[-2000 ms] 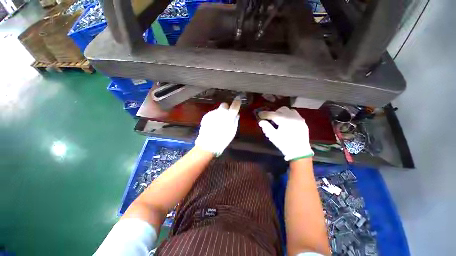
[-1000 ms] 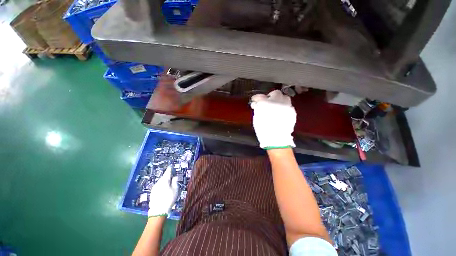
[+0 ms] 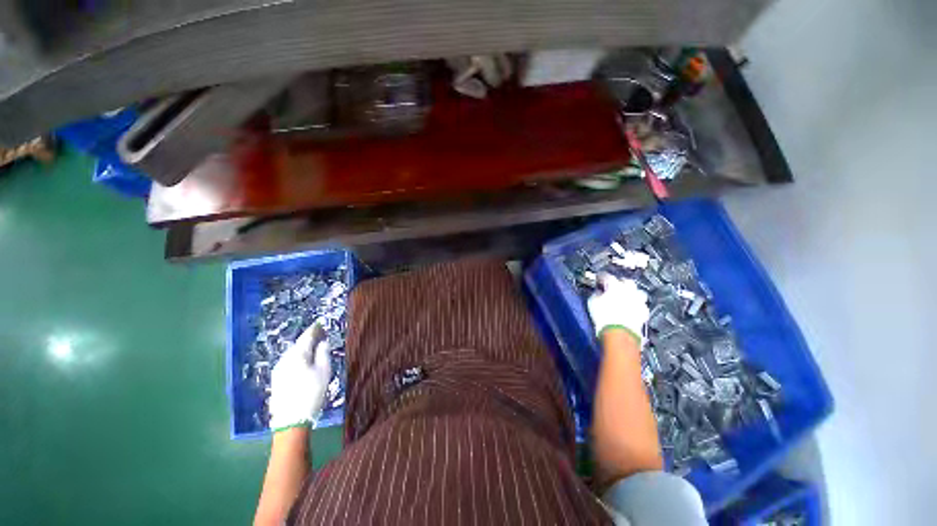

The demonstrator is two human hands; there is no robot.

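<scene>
My left hand (image 3: 300,380), in a white knit glove, is over the small metal parts (image 3: 298,303) in the left blue bin (image 3: 238,344). My right hand (image 3: 619,306), also gloved, is at the heap of grey metal parts (image 3: 709,385) in the larger right blue bin (image 3: 786,360). The fingertips of both hands are too small and blurred to tell whether they hold a part. The red work board (image 3: 462,149) lies in front of me with a dark metal die (image 3: 396,90) at its back.
The thick grey press beam (image 3: 411,31) crosses the top. A slotted bar (image 3: 170,134) is at the board's left end. A pink-handled tool (image 3: 647,164) and small silver scraps (image 3: 668,162) lie at the right end. Another blue bin (image 3: 812,501) is at the lower right.
My right hand has moved from the die area down to the right bin. My left hand went from the board to the left bin and remains there. The view has shifted down and right.
</scene>
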